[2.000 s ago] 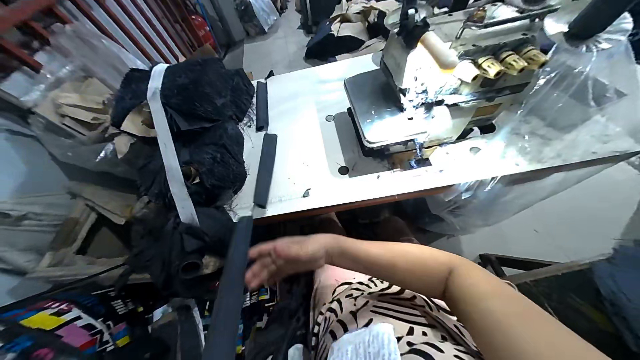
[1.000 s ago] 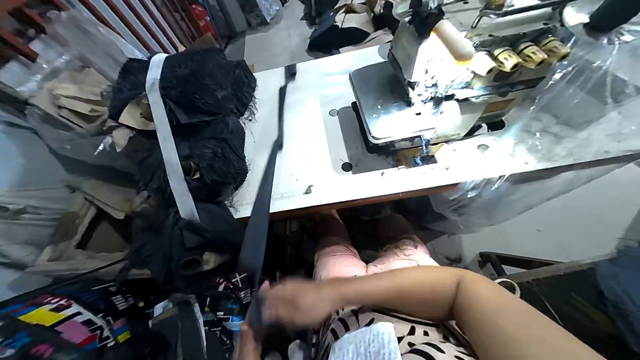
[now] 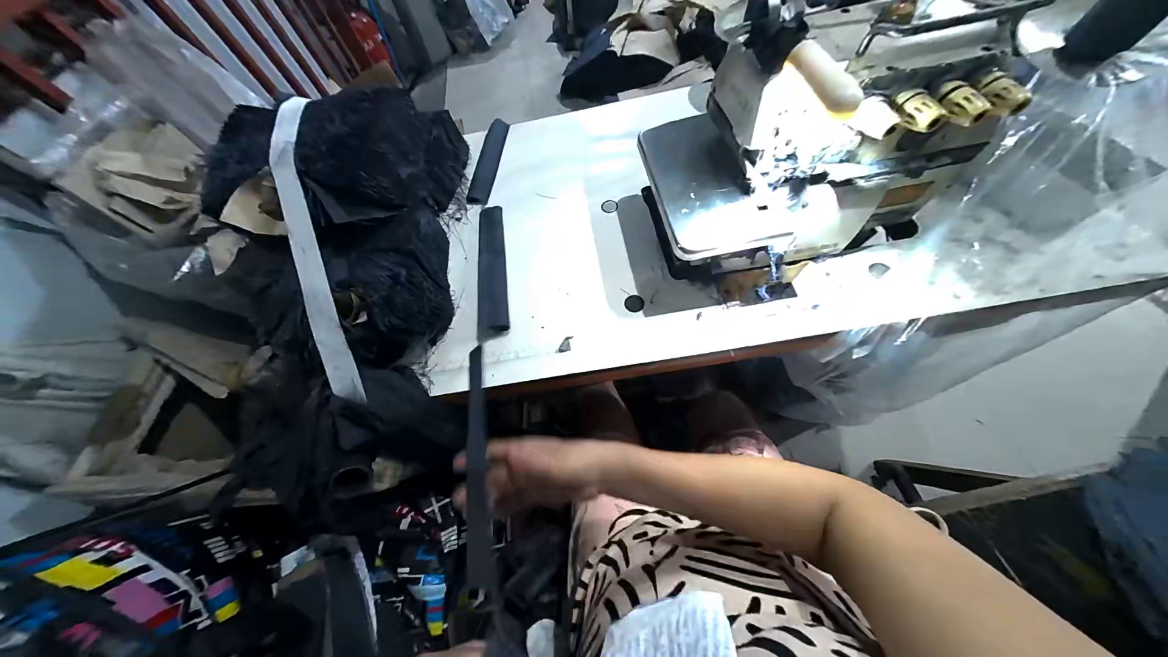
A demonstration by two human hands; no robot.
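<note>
My right hand [image 3: 538, 470], blurred, reaches in from the right over my lap, its fingers at a long black fabric strip [image 3: 477, 474]. Whether the fingers grip the strip is unclear. The strip runs from the near left corner of the white sewing table [image 3: 566, 301] down towards my lap. At the bottom edge only a sliver of my left hand [image 3: 461, 650] shows, beside the strip's lower end; its grip is hidden. Two short black folded strips [image 3: 493, 269] lie on the table's left side. An industrial sewing machine [image 3: 766, 173] with its lamp lit stands further right.
Black fabric bundles [image 3: 374, 164] bound with a white band [image 3: 310, 246] stand against the table's left end. Clear plastic sheeting [image 3: 1031, 210] drapes over its right part. Colourful printed fabric [image 3: 137, 584] lies at lower left, and a dark fabric pile [image 3: 639, 55] is on the floor behind.
A second ago both hands were close together low on the strip, which stretched across the table. Now my right hand is higher, and the strip's upper end is at the table's near edge.
</note>
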